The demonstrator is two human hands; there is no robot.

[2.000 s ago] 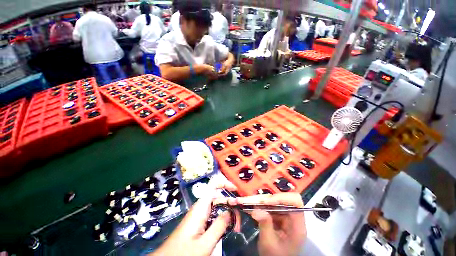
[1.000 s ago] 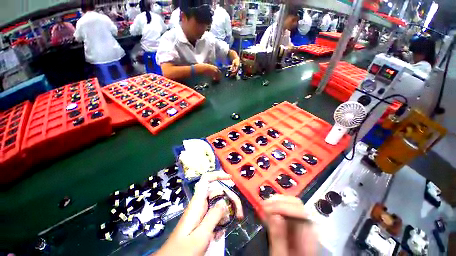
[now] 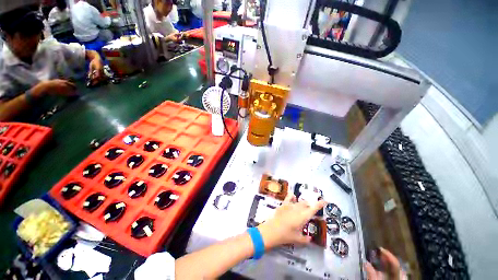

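Note:
My left hand, with a blue wrist strap, reaches over the grey machine table. Its thumb and fingers are apart, around the near edge of an orange-brown fixture with a round dark unit in it. My right hand is blurred and cut off at the bottom edge, right of the table. A small dark piece shows at its fingers; what it is cannot be told. Several round units lie right of the fixture. Another orange-brown fixture sits farther back.
A red tray with black discs is at left, with a white fan at its far edge. A blue bin is at lower left. A gold press head hangs over the table's back. A person works across the belt.
The view has swung right to the machine table. My left hand has left the round unit's former place over the mat and reached the fixtures. My right hand is now at the lower right; no tweezers show.

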